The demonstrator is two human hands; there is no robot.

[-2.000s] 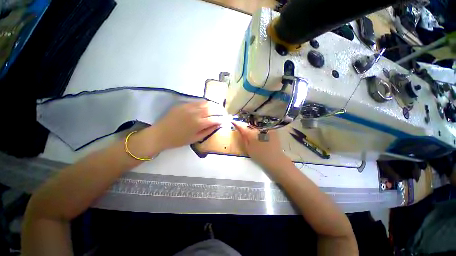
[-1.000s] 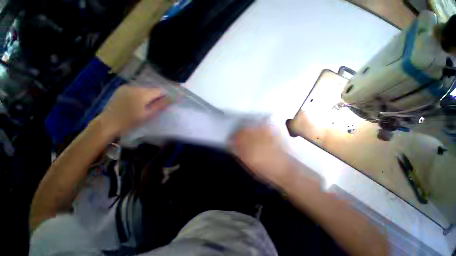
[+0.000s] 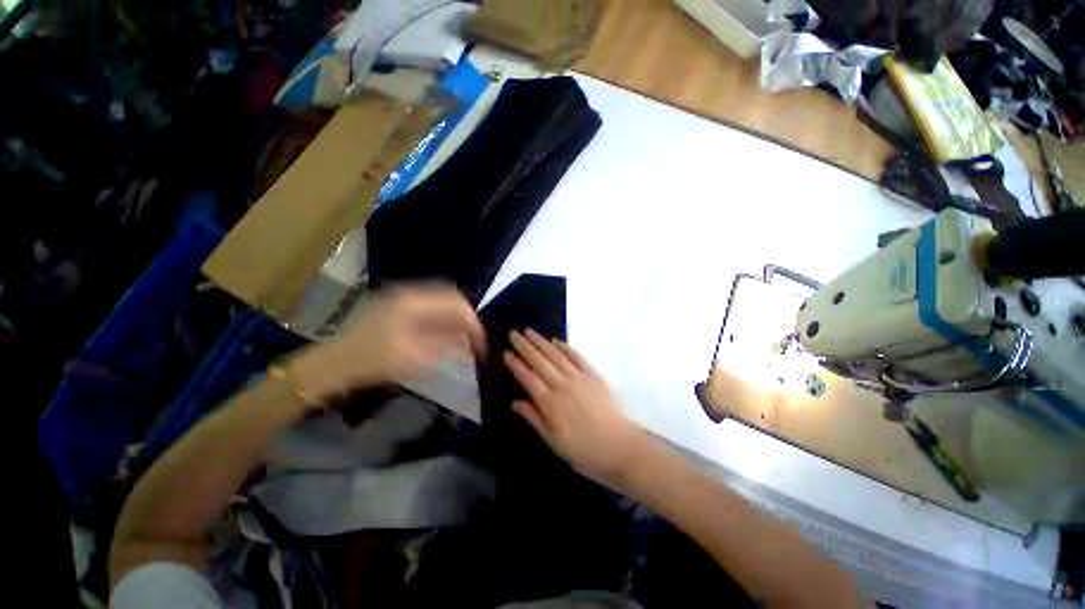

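Note:
A dark cut garment piece (image 3: 533, 305) lies at the table's left front edge, its angled end on the white table and the rest hanging over the edge. My right hand (image 3: 569, 402) lies on it, palm down with fingers extended. My left hand (image 3: 419, 339) is blurred beside its left edge, fingers curled; whether it grips cloth is unclear. A thick stack of dark cut pieces (image 3: 476, 179) lies behind. The sewing machine (image 3: 886, 280) stands at right, its lamp lighting the needle area, with no cloth seen under the presser foot.
Yellow-and-black thread snips (image 3: 944, 460) lie under the machine arm. Pale pieces (image 3: 369, 494) hang in a heap below the table's left edge. A brown cardboard piece (image 3: 298, 208) lies left of the stack. A ruler strip (image 3: 821, 535) runs along the front edge.
The view has swung left. The pale-sided piece left the needle and was carried left between both hands; it is no longer between them. A dark piece now lies under my right hand.

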